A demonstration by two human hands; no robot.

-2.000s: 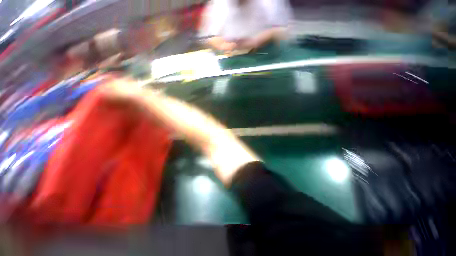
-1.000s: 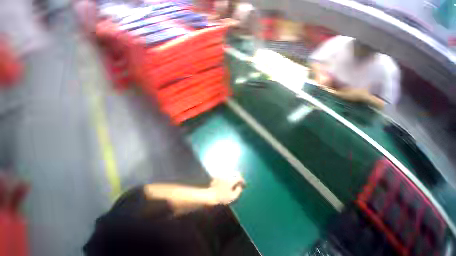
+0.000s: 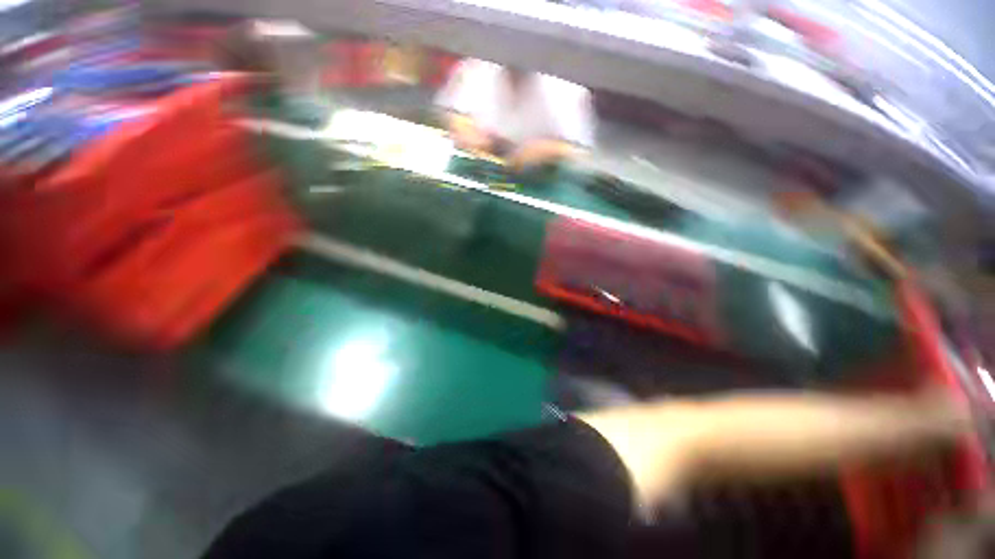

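The picture is strongly blurred. My left arm, in a black sleeve, reaches from the bottom across to the right. My left hand (image 3: 940,426) is a blur against a red tray stack (image 3: 873,502) at the right edge; its fingers and any grip cannot be made out. A skin-coloured blur in the lower right corner, cut off by the edge, appears to be my right hand (image 3: 962,539). A dark tray (image 3: 644,366) lies partly behind my forearm.
A tall red tray stack (image 3: 186,240) stands at the left on the green bench (image 3: 458,382). A red tray (image 3: 633,273) lies farther across. A person in white (image 3: 518,109) is opposite, with another person's arm at the far right.
The view has swung right from the floor and left stack. My left arm, bent over the near bench edge one second ago, now stretches right to the red stack there.
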